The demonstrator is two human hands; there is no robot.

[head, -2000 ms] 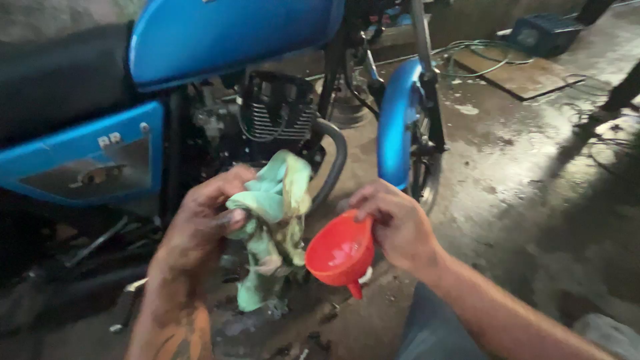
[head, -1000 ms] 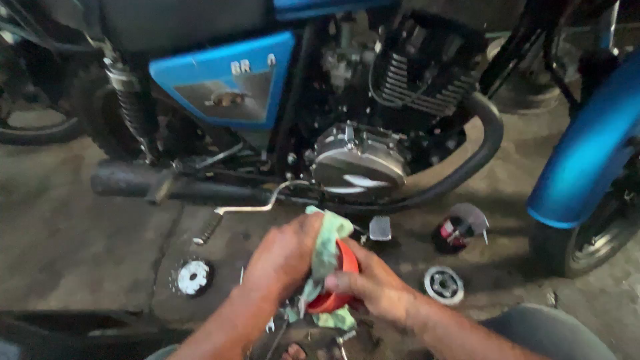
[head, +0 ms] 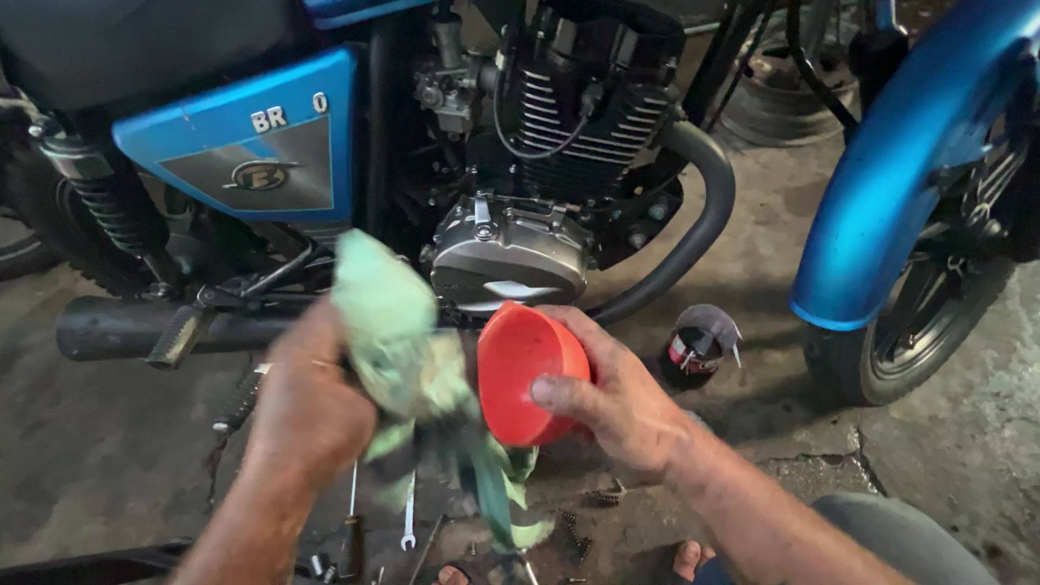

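Note:
My left hand (head: pixel 321 398) grips a stained light green cloth (head: pixel 386 317), which is blurred and hangs down beside the funnel. In my right hand (head: pixel 621 390) is a red plastic funnel (head: pixel 524 374), its wide mouth turned toward me and my thumb over the rim; its spout is hidden. Both hands are in front of the motorcycle's engine, just below its metal side cover (head: pixel 508 256).
An exhaust pipe (head: pixel 715 187) curves down at the engine's right. A cut container with dark liquid (head: pixel 699 345) stands near the front wheel (head: pixel 910 325). On the floor lie a wrench (head: pixel 409 520), a screwdriver (head: pixel 352 544) and small springs (head: pixel 575 532).
The cloth was pressed against the funnel one second ago; my left hand now holds it apart, to the left. The view has shifted considerably since two seconds ago.

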